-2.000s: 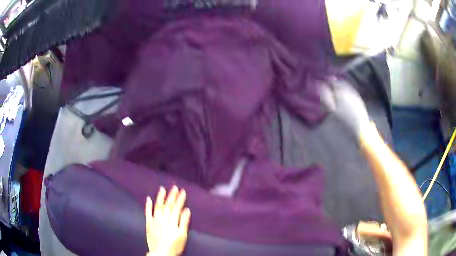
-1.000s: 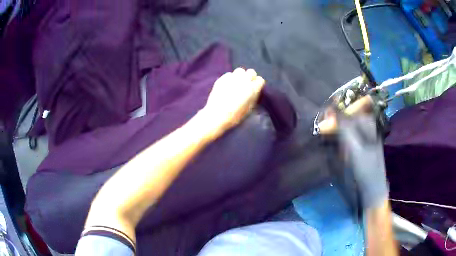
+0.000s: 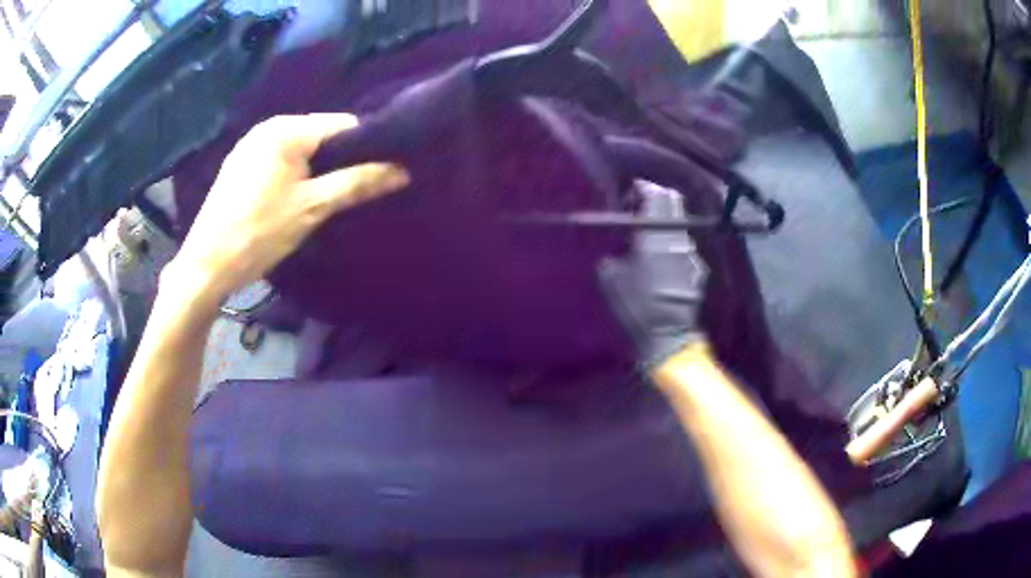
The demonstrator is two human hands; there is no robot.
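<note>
The dark purple jacket (image 3: 486,248) is raised over the table, blurred, with a black hanger (image 3: 752,207) partly in it. The hanger's hook points up at the top, and its right end and a bar show uncovered. My bare left hand (image 3: 271,203) grips the jacket at its upper left, with some fingers hidden by cloth. My right hand (image 3: 665,271), in a grey glove, is closed on cloth at the jacket's right side, beside the hanger bar; its fingertips are blurred. The smooth padded form (image 3: 396,469) lies in front, below the jacket.
The steam iron (image 3: 899,418) with its tan handle is parked at the right, with pale hoses running from it. A yellow hose (image 3: 921,147) hangs at the upper right. Black fringed cloth (image 3: 136,141) is at the upper left. The grey table cover (image 3: 820,265) shows at the right.
My left hand has moved from the form up to the jacket. My right hand has let go of the iron and holds the jacket. The hanger now shows in the jacket, and the view has shifted.
</note>
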